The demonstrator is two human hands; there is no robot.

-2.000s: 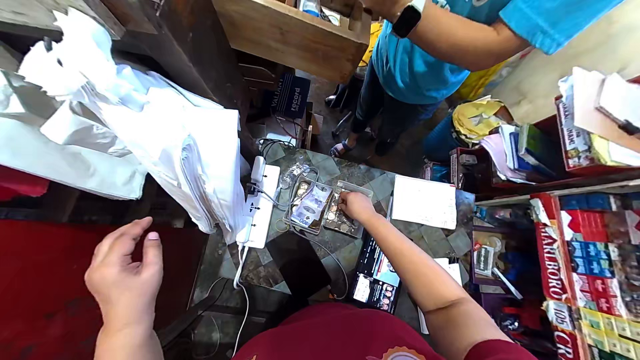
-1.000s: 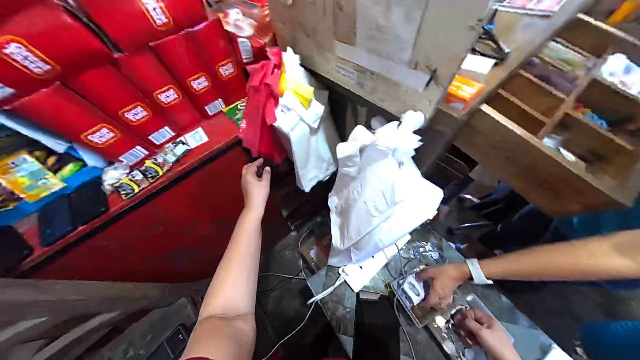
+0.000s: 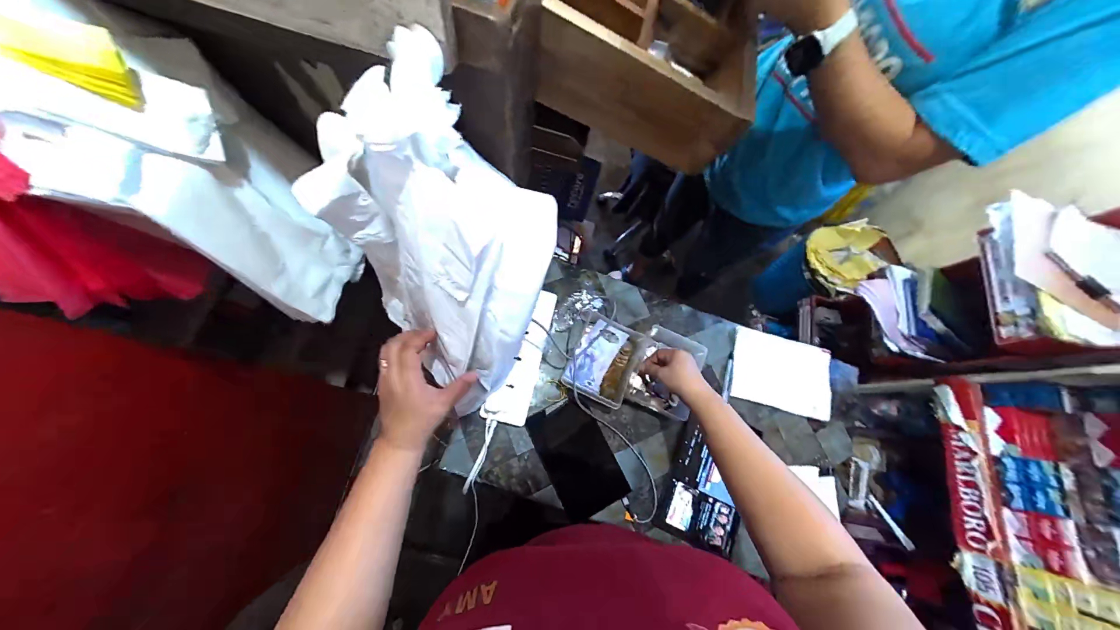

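Note:
My left hand (image 3: 416, 389) touches the lower edge of a bundle of white plastic bags (image 3: 472, 236), its thumb and fingers spread apart. My right hand (image 3: 674, 372) has its fingertips down in a clear plastic container (image 3: 687, 347) that holds coins; whether they grip a coin is hidden. Against that container's left side stands another clear container (image 3: 604, 398) with banknotes and coins. A white power strip (image 3: 522, 367) lies between the bags and the containers, its cable running down. Nearer my body is a black flat object (image 3: 577, 464) on the patterned tabletop.
A co-worker in a blue shirt (image 3: 761, 166) stands across the table, beside a wooden compartment unit (image 3: 639, 87). White paper (image 3: 781, 372) lies right of the containers. Cigarette packs (image 3: 1041, 481) fill the right side. More white bags (image 3: 227, 210) hang above the red panel (image 3: 157, 472) at left.
My left hand, apart from the white bags two seconds ago, now touches them. The co-worker's hand has left the banknote container and is up by the wooden unit. The view has swung right since one second ago.

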